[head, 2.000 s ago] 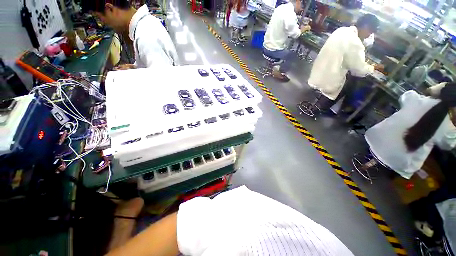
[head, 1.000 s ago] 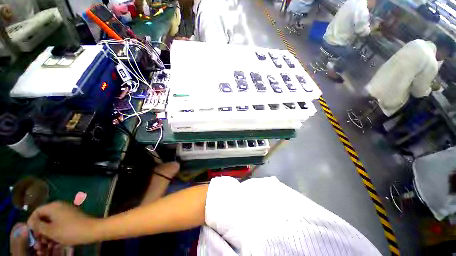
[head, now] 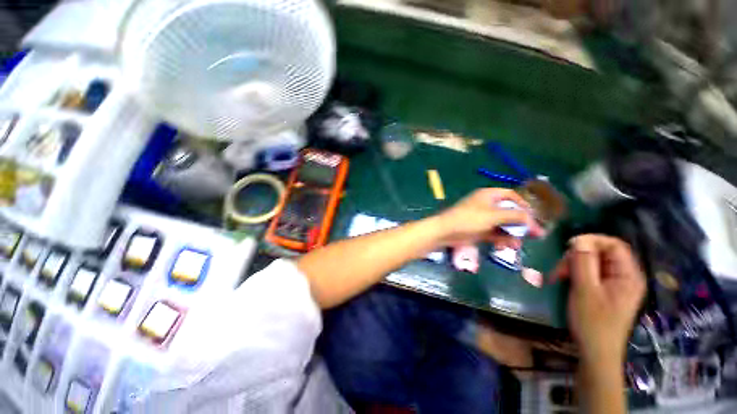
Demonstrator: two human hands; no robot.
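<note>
My left hand (head: pixel 489 217) reaches in over the bench and is closed on a small pale piece (head: pixel 512 209), likely a smartwatch; blur hides its details. My right hand (head: pixel 602 279) is to the right, thumb and fingers bent close together; whether it holds something thin cannot be told. Below my left hand, a pink piece (head: pixel 465 258) and a dark-and-white watch unit (head: pixel 507 257) lie on the green mat. A small pink piece (head: pixel 532 276) lies between my hands.
A white fan (head: pixel 230 61) and a foam tray of watches (head: pixel 214 271) are at left, beside a tape ring (head: pixel 255 199) and an orange multimeter (head: pixel 310 200). Beyond my hands are a yellow stick (head: pixel 435 184), blue-handled pliers (head: pixel 506 164) and a brown tub (head: pixel 543 202).
The view has swung left from the stacked trays and aisle to the bench, fan and multimeter. Both hands now show over the bench, apart; one second ago they were close together at lower left.
</note>
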